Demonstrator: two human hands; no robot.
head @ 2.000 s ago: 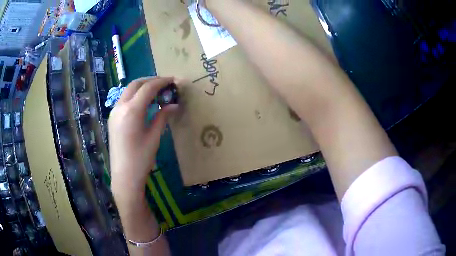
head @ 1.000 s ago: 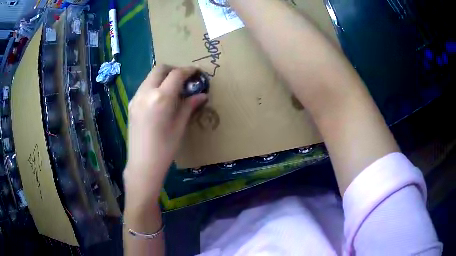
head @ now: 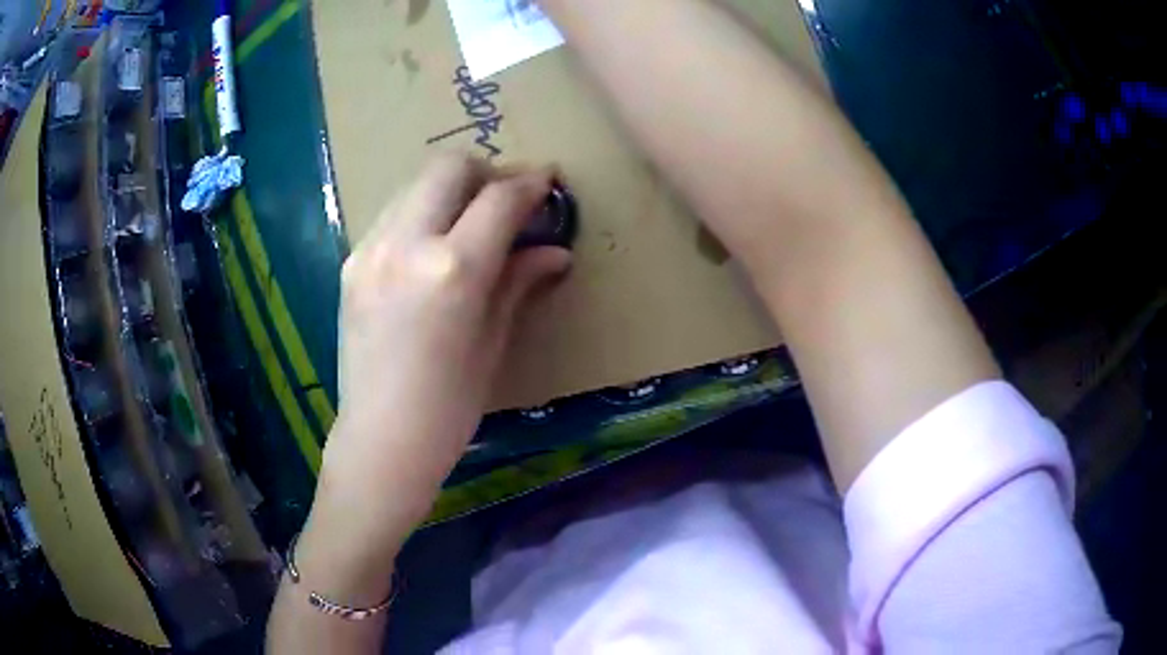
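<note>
My left hand [head: 442,275] holds a dark round part [head: 548,220] between thumb and fingers over the cardboard sheet [head: 640,301]. The sheet is flat and brown, with handwriting and smudges, and a white paper label [head: 502,39] lies near its top. Rims of round parts [head: 640,392] show below the sheet's near edge. My right forearm crosses the sheet from the lower right, and my right hand is cut off by the top edge, so its fingers are hidden.
A white paint marker [head: 225,77] and a pale blue crumpled wad [head: 213,182] lie on the green mat left of the sheet. A tall tray stack [head: 134,294] stands at the far left, beside another cardboard piece [head: 45,422].
My left hand has moved right with the round part, from the sheet's left edge to over the sheet. The view has shifted, and the marker and wad appear farther left.
</note>
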